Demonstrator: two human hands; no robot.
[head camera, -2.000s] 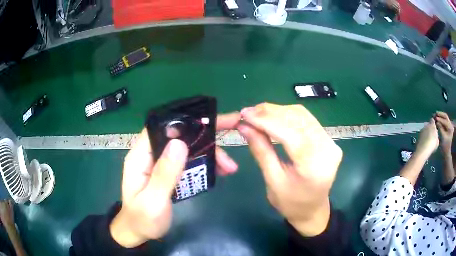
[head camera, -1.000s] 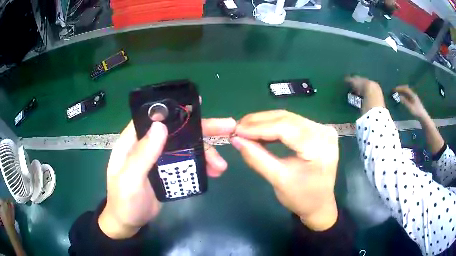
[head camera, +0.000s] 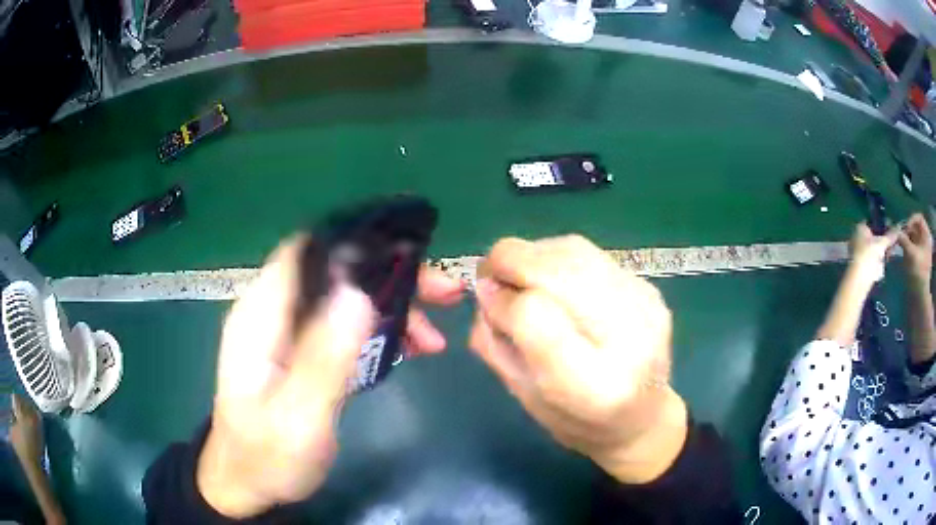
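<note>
My left hand (head camera: 293, 385) holds a half-assembled black phone (head camera: 395, 267), tilted and blurred, with the thumb over its upper face. Part of its white keypad area (head camera: 367, 364) shows below the thumb. A faint red wire (head camera: 398, 265) shows on the housing. My right hand (head camera: 575, 349) is just right of the phone, its thumb and fingertips pinched together around something tiny and pale that I cannot make out. The left index fingertip points toward this pinch.
Waiting phones lie on the green belt, one straight ahead (head camera: 559, 173), one at the left (head camera: 147, 214). A yellow-trimmed phone (head camera: 193, 132) lies beyond. A white fan (head camera: 62, 349) stands left. A neighbour in dotted sleeves (head camera: 821, 410) works at right. A red tray (head camera: 328, 21) lies beyond the belt.
The phone in my left hand has turned and tilted. My right fingers have closed tighter near it. The belt phones have shifted left. The neighbour's hands have drawn back from the belt phones.
</note>
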